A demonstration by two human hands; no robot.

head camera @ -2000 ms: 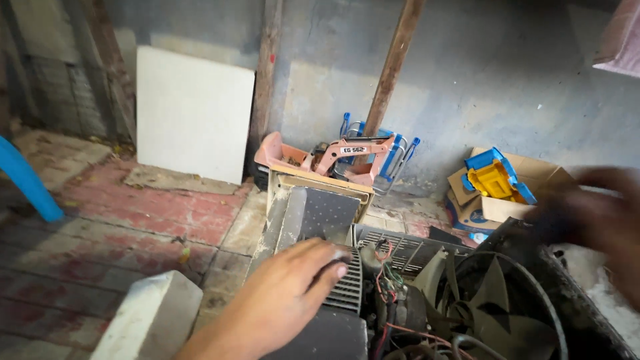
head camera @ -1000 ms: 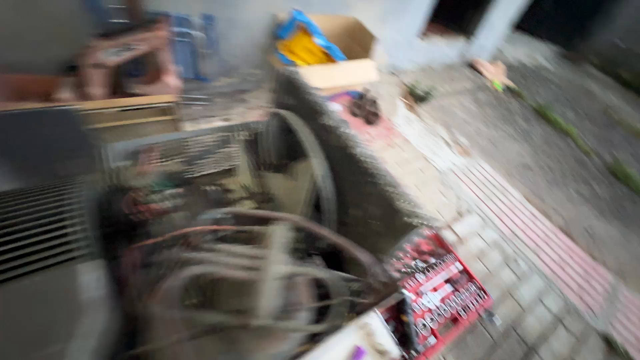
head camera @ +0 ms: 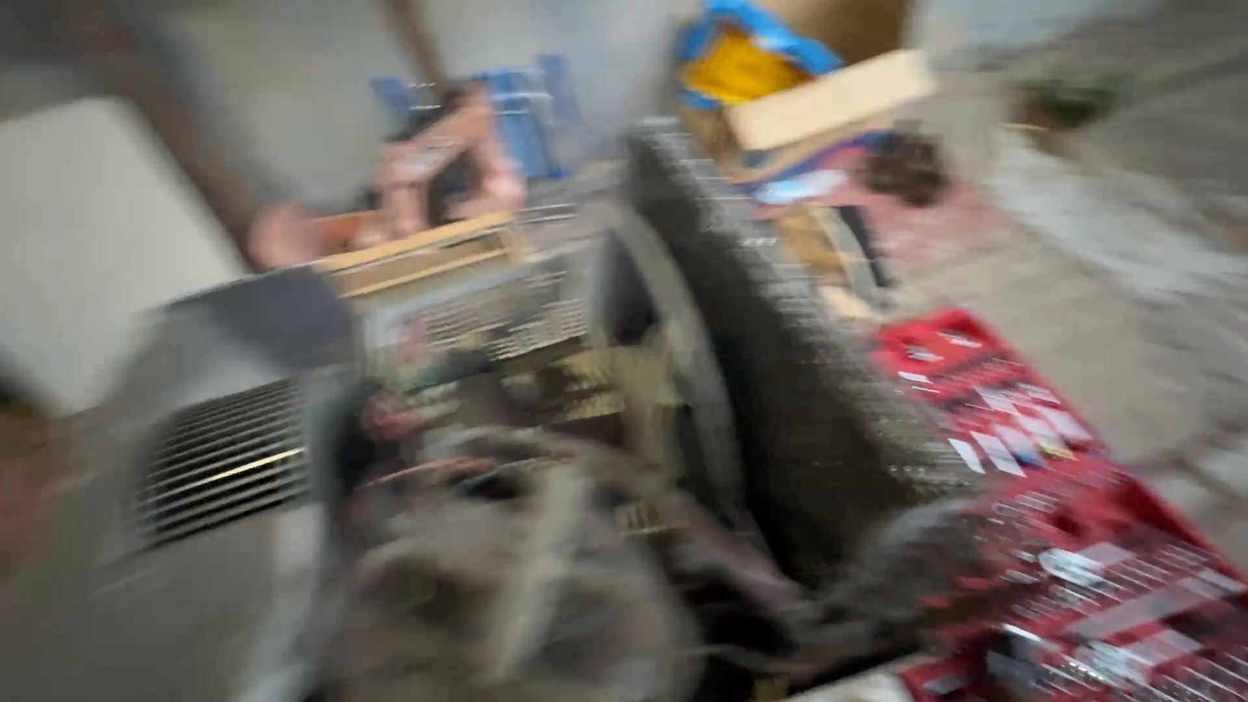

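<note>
Neither of my hands shows in the head view, which is strongly blurred. An opened air-conditioner unit (head camera: 390, 361) fills the middle, its inner parts bared. Its slatted vent (head camera: 224, 458) lies at the left. A curved fan shroud (head camera: 687, 361) stands beside the dark finned coil (head camera: 780, 390). Wires and tubing (head camera: 429, 468) run over the inside, too blurred to trace. To the right lies an open red socket and tool set (head camera: 1053, 487) with many metal pieces in it.
Behind the unit are a pink toy excavator (head camera: 439, 175) and a blue object (head camera: 526, 117). A cardboard box (head camera: 829, 102) holds a blue and yellow item (head camera: 746, 63). A white panel (head camera: 107, 244) leans at the left.
Two seconds ago my left hand was over the vent and my right hand at the right edge; both have left the view. The view has swung right, bringing in the red tool set.
</note>
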